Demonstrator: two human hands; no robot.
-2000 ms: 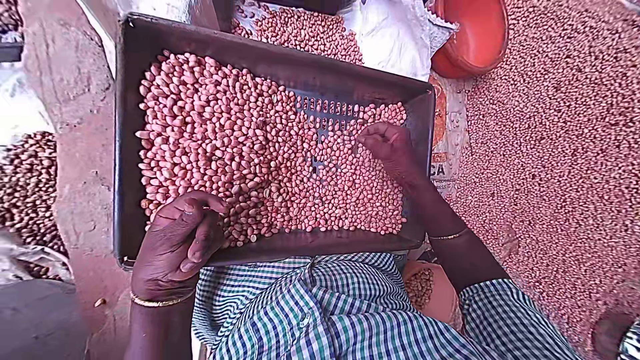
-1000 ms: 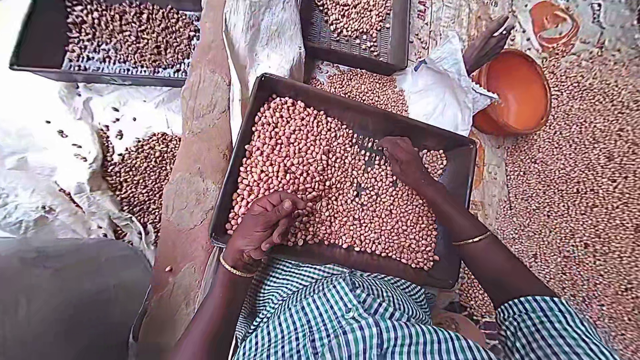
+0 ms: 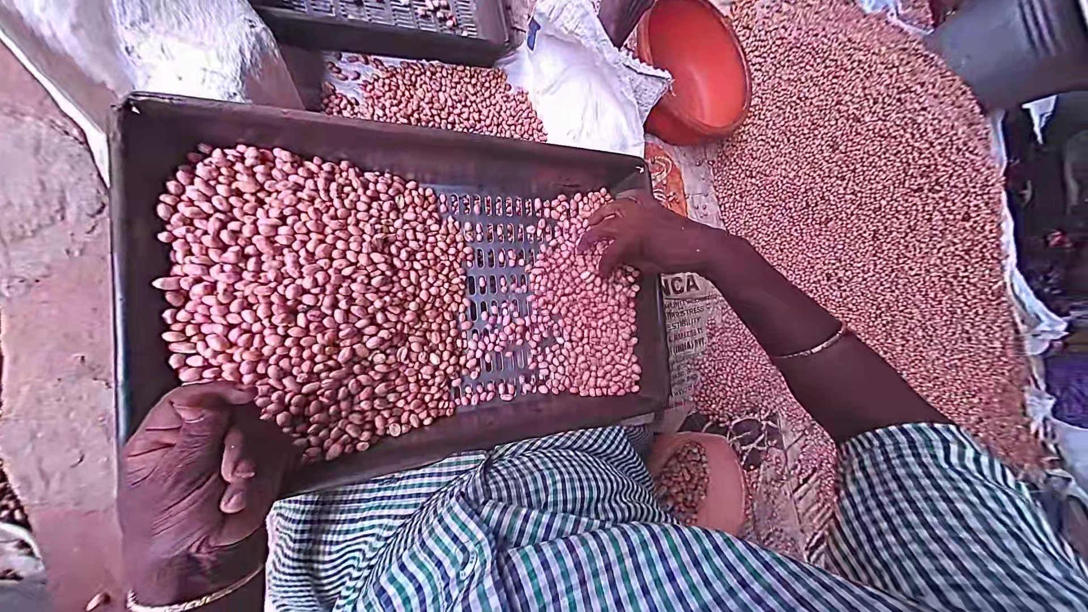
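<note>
A dark slotted tray (image 3: 382,140) rests across my lap, tilted in the view. Shelled peanuts (image 3: 314,289) lie thickly over its left and middle part. A second batch of peanuts (image 3: 591,331) covers the right end, and between the two the slotted floor shows with a few scattered nuts. My left hand (image 3: 200,476) is at the lower left corner, fingers curled, over the near rim; whether it grips the rim or a nut is unclear. My right hand (image 3: 637,234) reaches over the right rim, its bent fingertips touching the peanuts at the upper right.
Beyond the tray are another slotted tray (image 3: 382,38), more peanuts (image 3: 442,98), a white sack (image 3: 586,85) and an orange bowl (image 3: 697,72). A wide heap of peanuts (image 3: 867,221) spreads at right. By my lap stands a small bowl (image 3: 722,484) holding nuts. Another person's hand (image 3: 625,17) shows above.
The gap of bare slotted floor has grown wider, with peanuts now gathered at the right end. My right hand has moved toward the tray's right rim. The view has shifted.
</note>
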